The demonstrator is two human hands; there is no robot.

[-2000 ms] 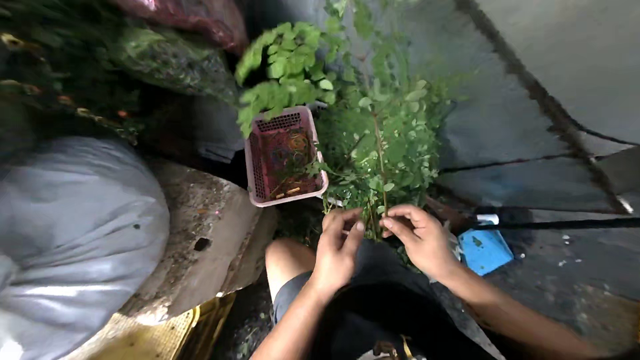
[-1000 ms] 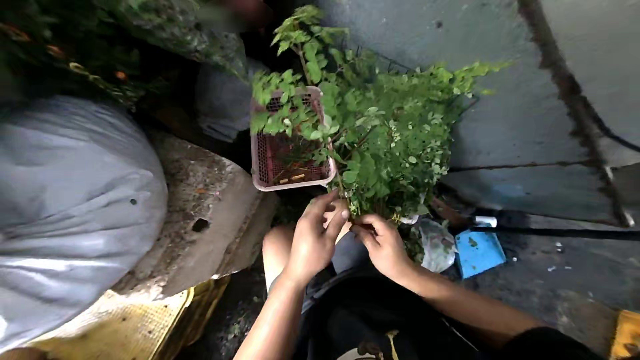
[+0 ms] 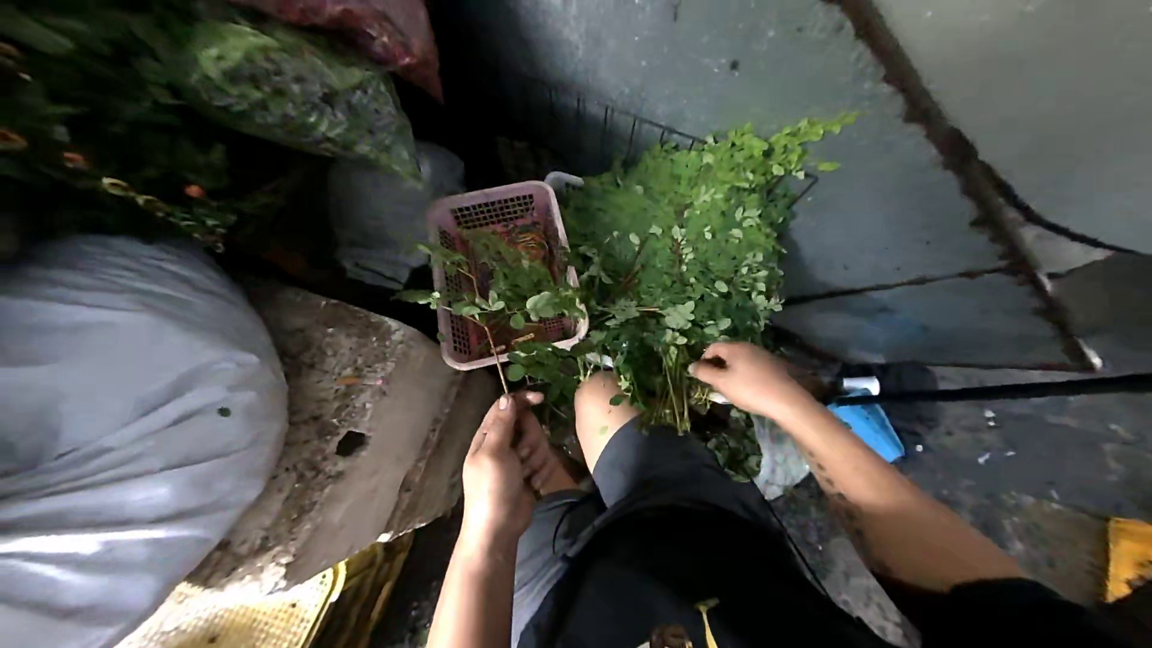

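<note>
Low in the middle, my left hand (image 3: 502,459) pinches the thin stem of a leafy sprig (image 3: 490,337), whose leaves spread over the near part of a pink plastic basket (image 3: 444,306). A large heap of leafy green stems (image 3: 684,243) lies just right of the basket, cut ends toward me. At the heap's lower right edge is my right hand (image 3: 747,376), its fingers curled in; whether a stem is between them cannot be told. Inside the basket are what look like rubber bands (image 3: 531,241) and small loose bits.
A full grey sack (image 3: 126,423) bulges at the left beside a worn, dirty board (image 3: 360,405). Farther back lies a bag of greens (image 3: 306,99). On the right are a blue plastic piece (image 3: 871,427), a black pole (image 3: 1008,390) and a grey metal panel (image 3: 882,189).
My hands were close together at the stems; now they are apart, the left lower left with a sprig, the right at the heap's right edge.
</note>
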